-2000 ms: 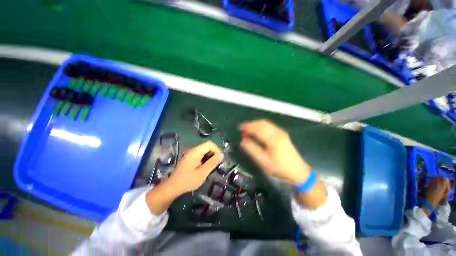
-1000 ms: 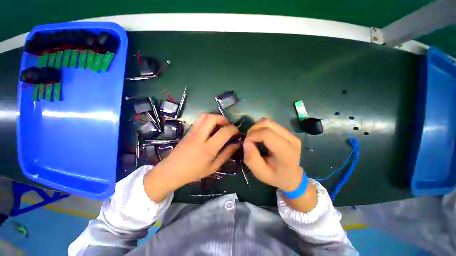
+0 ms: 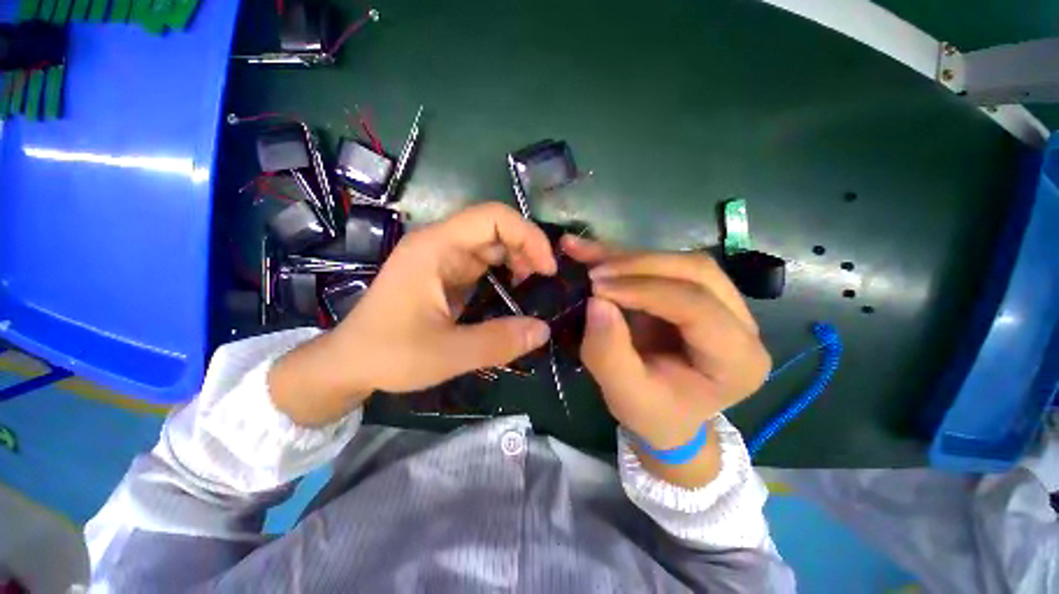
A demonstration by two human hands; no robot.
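Observation:
A dark housing (image 3: 560,288) with a thin red wire is between my hands. My left hand (image 3: 406,308) has its index finger and thumb at the housing's left side, with a silver rod (image 3: 504,294) between them. My right hand (image 3: 679,331), with a blue strap (image 3: 677,448) on the wrist, has its fingertips together at the housing's right side. The fingers partly hide the housing and wire. Black housings with rods and red wires (image 3: 369,232) lie loosely left of my hands. One more housing (image 3: 546,166) lies just beyond them.
The blue left tray (image 3: 110,221) holds green boards (image 3: 52,93) with black parts. A green-and-black unit (image 3: 761,276) lies right of my hands, near small black bits (image 3: 849,266) and a blue coiled cord (image 3: 822,377). A lighter blue tray (image 3: 1008,337) stands far right. A white rail (image 3: 865,23) runs beyond.
The view has shifted closer to the bench. My left fingers have spread somewhat around the dark housing. My right hand stays beside it, fingertips together. The loose pile looks unchanged.

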